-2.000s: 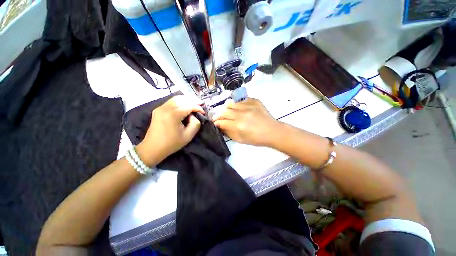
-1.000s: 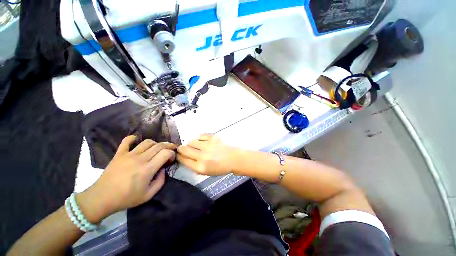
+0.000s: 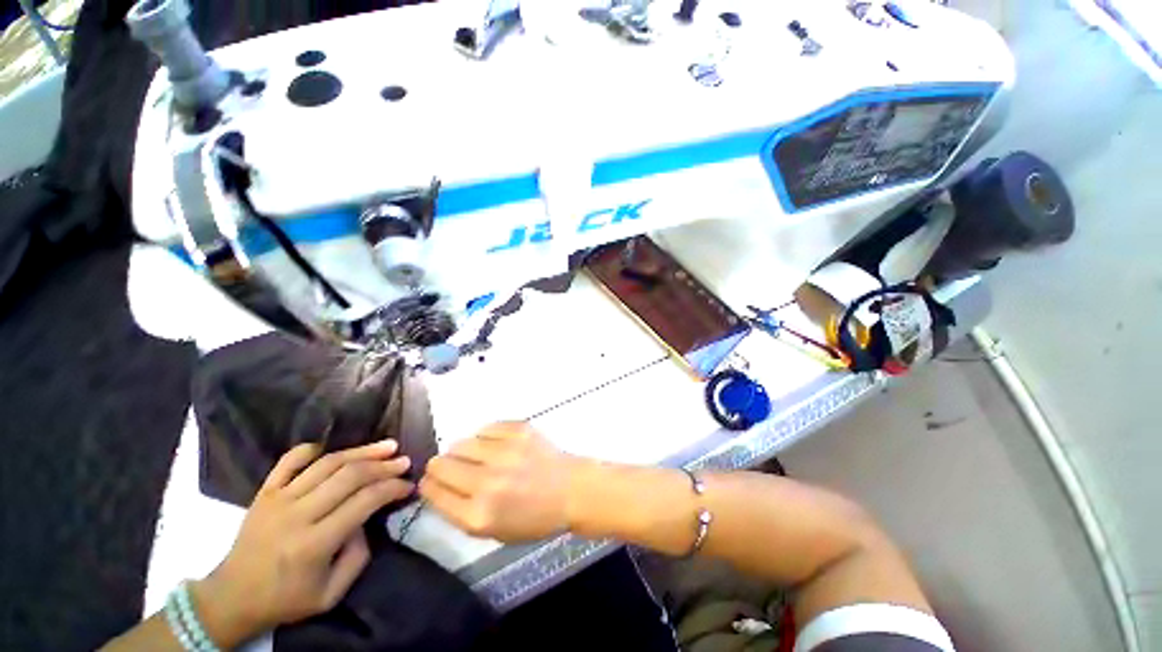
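A dark garment piece [image 3: 280, 414] lies on the white sewing table, its upper edge at the needle area of the sewing machine [image 3: 497, 191]. The needle and presser foot are hidden behind the machine head. My left hand [image 3: 312, 529] rests on the cloth with its fingers spread, below the needle area. My right hand [image 3: 497, 484] is beside it, fingers curled at the cloth's right edge, its fingertips close to my left fingertips. The cloth runs on under my left hand and over the table's front edge towards my lap.
A smartphone [image 3: 669, 303] and a blue round object [image 3: 739, 399] lie on the table right of the cloth. Tape rolls [image 3: 841, 287] and a dark thread cone [image 3: 1026, 204] are at the right. More dark cloth [image 3: 77, 446] lies at the left. A measuring strip [image 3: 548, 567] runs along the front edge.
Both hands have moved from beside the presser foot down the cloth towards the table's front edge. The view has shifted, showing more of the machine's top and the thread cone.
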